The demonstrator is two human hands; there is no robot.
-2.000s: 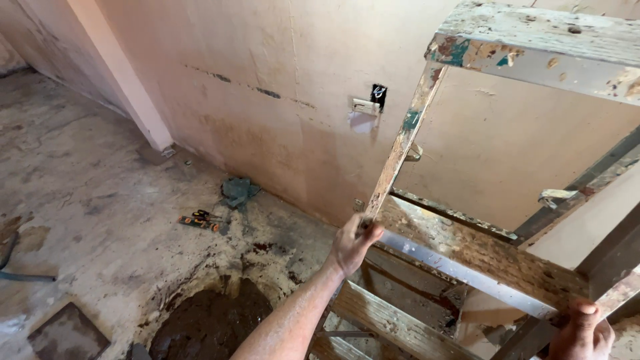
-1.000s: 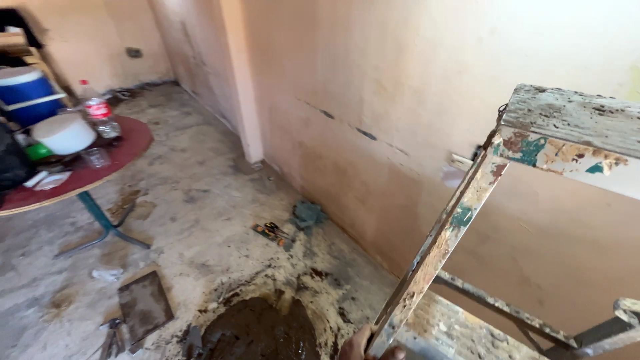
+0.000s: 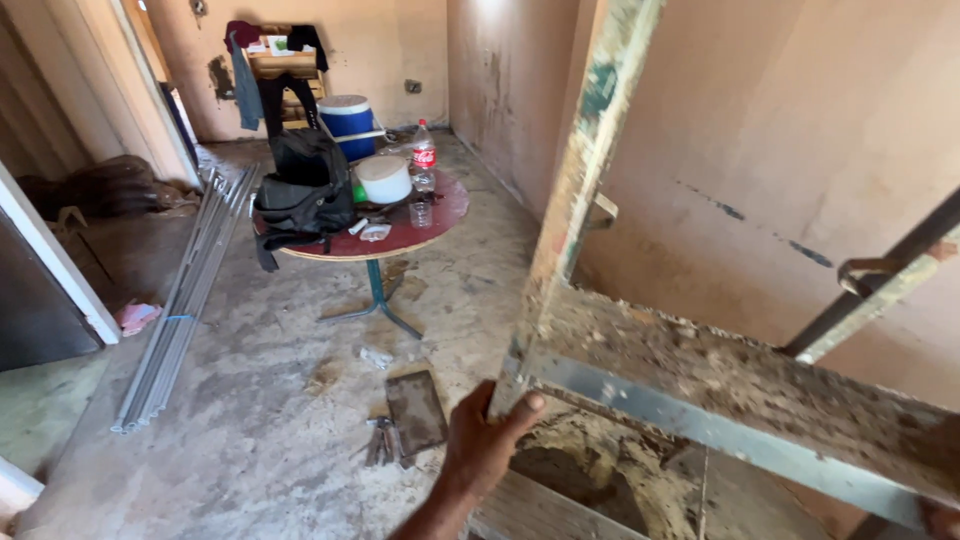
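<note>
A worn, paint-spattered stepladder (image 3: 637, 397) fills the right side of the view, its steps crusted with dried mortar. My left hand (image 3: 487, 435) grips the ladder's left side rail, just below a step, with the thumb over the front edge. At the lower right edge, my right hand (image 3: 941, 517) shows only in part, dark and blurred against the end of the same step. Below the ladder, a patch of wet mortar (image 3: 574, 480) lies on the floor, partly hidden by the lower step.
A round red table (image 3: 450, 206) carries a black backpack (image 3: 304, 187), a white container (image 3: 384, 180) and a cola bottle (image 3: 424, 154). Long grey pipes (image 3: 180, 315) lie on the floor at left. A dark rectangular board (image 3: 416, 412) and pliers-like hand tools (image 3: 384, 442) lie near my left arm.
The view has swung far to the left, bringing the whole table and the pipes into sight. My left hand is still on the ladder's side rail.
</note>
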